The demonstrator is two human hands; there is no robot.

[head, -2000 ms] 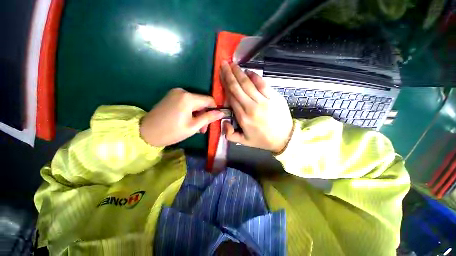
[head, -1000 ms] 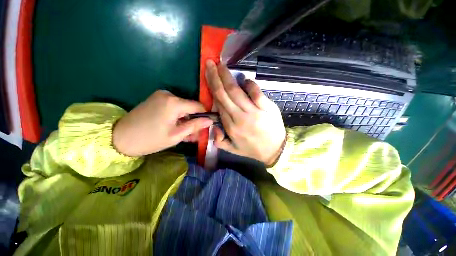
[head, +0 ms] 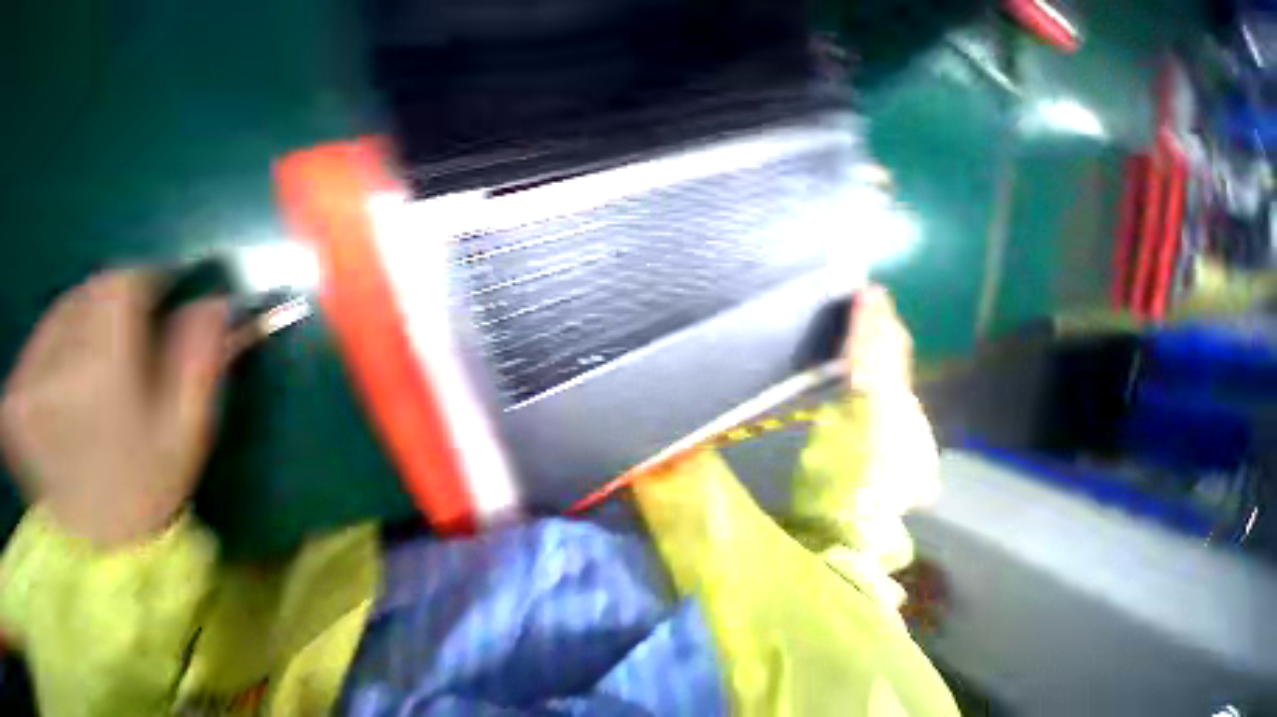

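The open laptop (head: 630, 364) lies in front of me, its keyboard streaked by motion blur. Its red foam pad (head: 364, 308) and a white liner (head: 469, 420) show along its left side. My left hand (head: 126, 406) is left of the pad, away from the laptop, pinching a small thin stick with a pale tip (head: 266, 324), apparently a USB flash drive. My right hand (head: 882, 364) is at the laptop's right front corner, fingertips at the edge; blur hides whether it grips anything.
The green bench (head: 938, 224) extends behind and to both sides. Red pads (head: 1155, 224) stand at the far right. A pale grey surface (head: 1092, 560) and blue items (head: 1204, 378) are at the lower right. A red piece (head: 1043, 21) shows at the top right.
My left hand has drawn away leftward from the laptop's left edge with the stick. My right hand has moved from the left edge to the right front corner. The view has shifted and blurred.
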